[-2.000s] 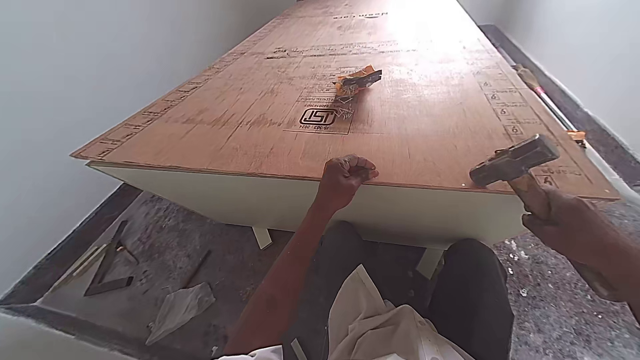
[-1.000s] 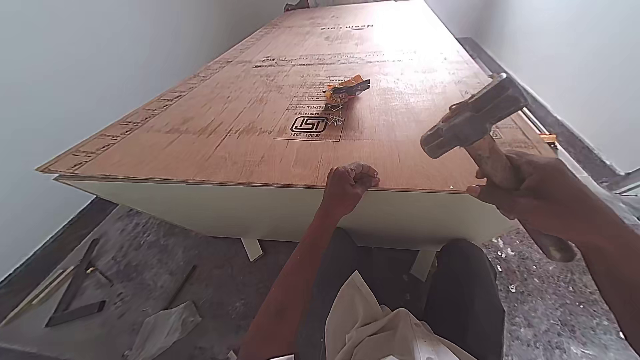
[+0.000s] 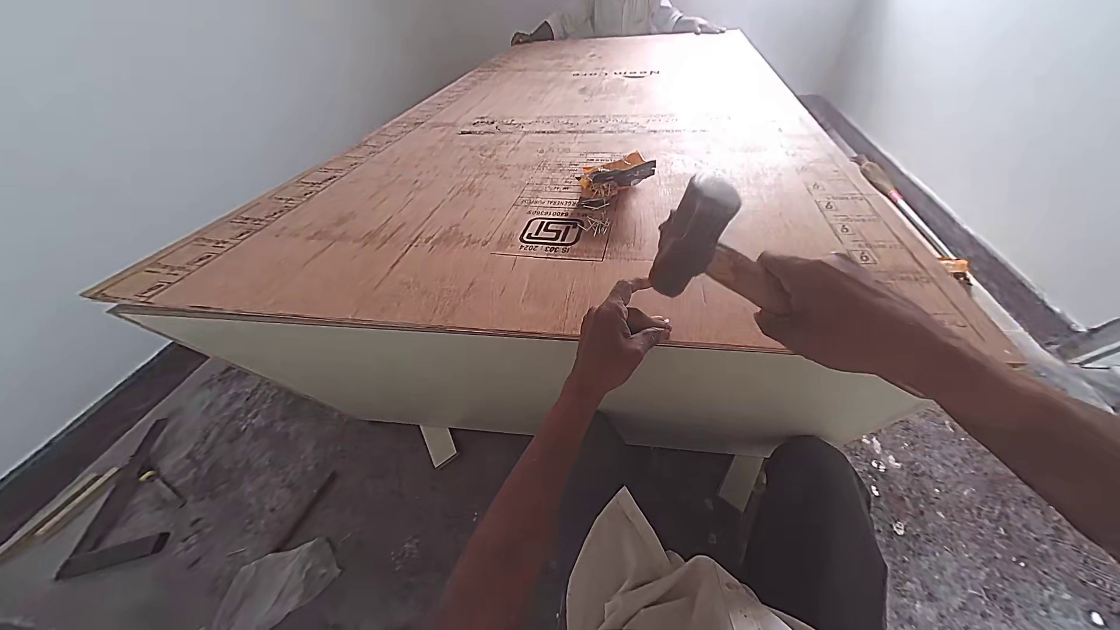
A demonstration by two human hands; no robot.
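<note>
My right hand [image 3: 818, 306] is closed round the wooden handle of a hammer [image 3: 697, 234], whose blurred steel head is above the plywood sheet [image 3: 385, 254] near its front edge. Just left of and below the hammer head, my left hand [image 3: 615, 337] rests at that edge with its fingers bent and one finger pointing toward the head. Whether its fingers pinch a nail cannot be told. Loose nails [image 3: 598, 223] lie beside a torn orange and black packet [image 3: 619, 173] on the sheet, which bears printed markings. A pale panel [image 3: 367, 363] forms the front side beneath the plywood.
At the far end a person's two hands [image 3: 700, 25] touch the plywood. A dark carpenter's square [image 3: 114, 556], wood strips [image 3: 74, 503] and a plastic bag [image 3: 280, 582] lie on the floor at left. A broom [image 3: 906, 206] lies along the right wall.
The hammer has moved left, from the right side to close by my left hand. A finger of my left hand now extends forward. The person at the far end has come into view.
</note>
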